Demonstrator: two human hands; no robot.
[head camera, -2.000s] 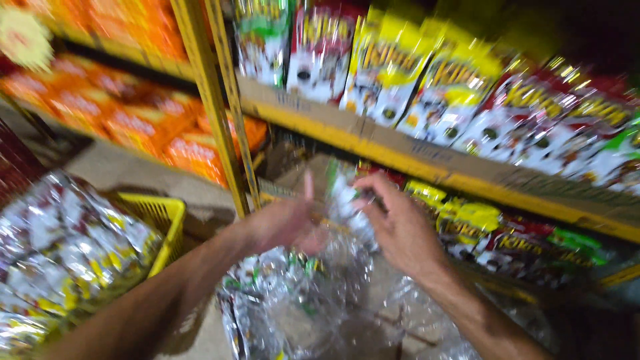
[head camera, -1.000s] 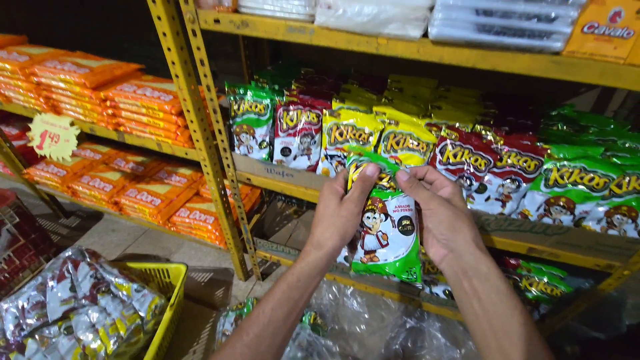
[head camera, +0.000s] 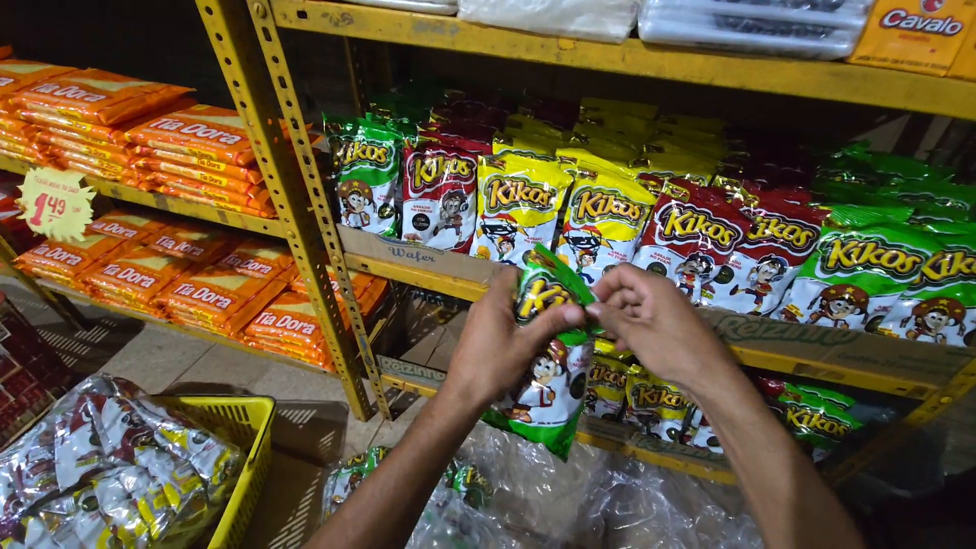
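Note:
A green and white Kikos snack bag (head camera: 550, 381) hangs tilted between my hands, in front of the shelf. My left hand (head camera: 507, 328) is closed round its upper left side, thumb across the front. With thumb and fingertips, my right hand (head camera: 637, 313) pinches the bag's upper right edge. Behind them, green, red and yellow snack bags (head camera: 522, 202) stand upright in rows in cardboard trays. Below my hands lies clear plastic wrap (head camera: 549, 488), with more green bags (head camera: 469, 484) inside or under it at the left.
A yellow plastic basket (head camera: 255, 457) holds clear-wrapped snack packs at the lower left. Yellow perforated metal uprights (head camera: 293, 198) divide this shelf from one with orange packets (head camera: 202, 293). An upper shelf edge (head camera: 610, 57) crosses above, and lower trays hold more bags (head camera: 659, 404).
Two seconds ago both hands were low over the plastic wrap; one second ago they held the green bag upright. Now the bag is tilted and my right hand pinches its upper edge.

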